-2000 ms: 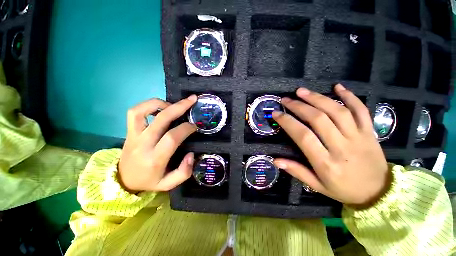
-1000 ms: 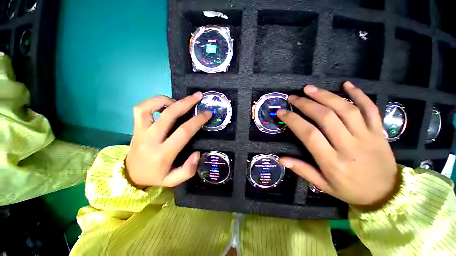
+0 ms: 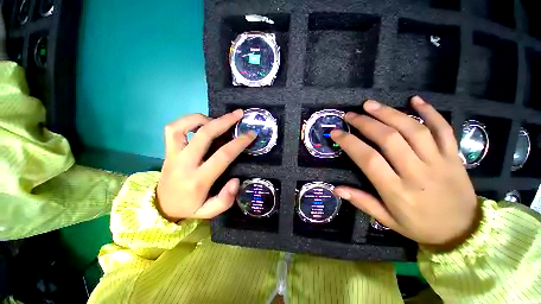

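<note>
A black foam tray (image 3: pixel 290 127) holds strapless smartwatches in square pockets. My left hand (image 3: pixel 196 163) has a fingertip on the lit face of the middle-row left watch (image 3: pixel 256 122) and another at its upper rim. My right hand (image 3: pixel 409 172) has a fingertip on the face of the watch beside it (image 3: pixel 320 133), with its thumb at the edge of the lower watch (image 3: pixel 319 203). The lower left watch (image 3: pixel 257 198) shows lines of text. Both hands are open and hold nothing. My right hand partly hides watches beneath it.
An upper left watch (image 3: pixel 254 58) shows a green block. More watches (image 3: pixel 473 143) sit at the right. A second foam tray (image 3: pixel 62 71) lies at the far left on the green mat (image 3: pixel 139 71). Another person's yellow sleeve (image 3: pixel 35 160) reaches in at the left.
My left index fingertip has moved from the watch's rim onto its face. The tray and both hands have shifted slightly right in the view. My right hand keeps its pose.
</note>
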